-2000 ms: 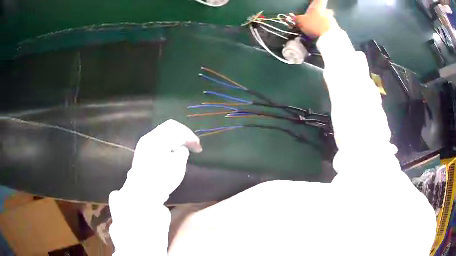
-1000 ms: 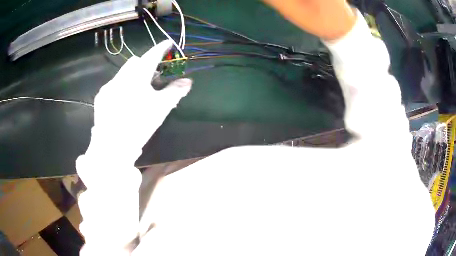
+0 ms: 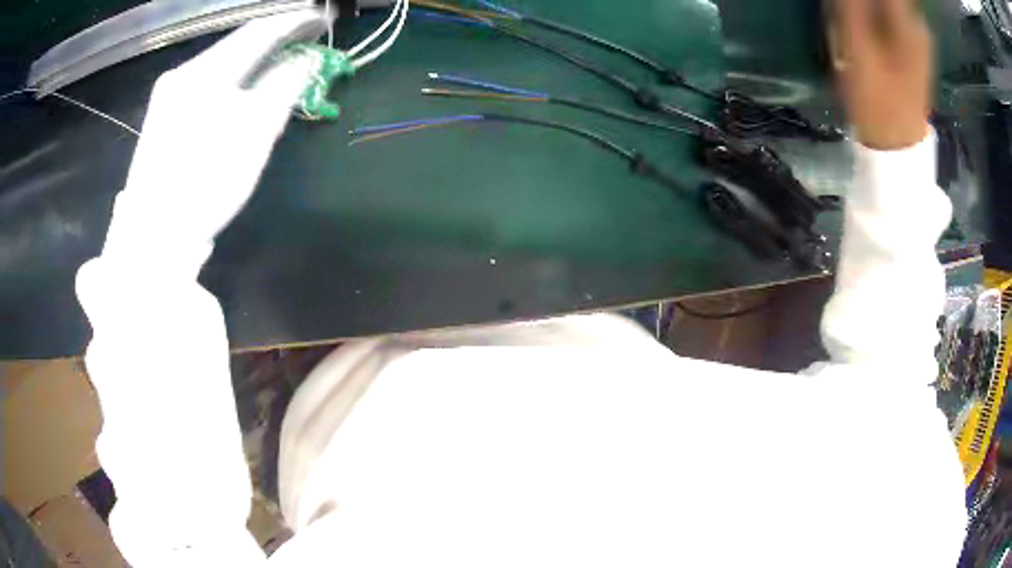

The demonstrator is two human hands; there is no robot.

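Observation:
My gloved left hand (image 3: 239,94) holds a small green circuit board (image 3: 323,82) at the upper left. White lead wires (image 3: 383,39) loop up from the board. A silver-white tube unit (image 3: 144,39) lies behind the hand, partly hidden by it. Several black power cords (image 3: 577,120) with split blue and brown leads (image 3: 427,124) lie to the right of the board, not touching it. My bare right hand (image 3: 884,67) is blurred at the upper right and cut off by the top edge; its fingers cannot be made out.
The cords bunch in a black pile (image 3: 766,200) at the right. A thin solder wire (image 3: 94,114) runs near my left hand. The bench's front edge (image 3: 533,317) crosses below. A yellow-edged tray (image 3: 988,411) holds bagged parts at far right. Brown cardboard (image 3: 44,427) is at lower left.
The tube unit came into view at upper left, and my left hand took hold of the board and moved up and left. My right hand moved right, away from the unit.

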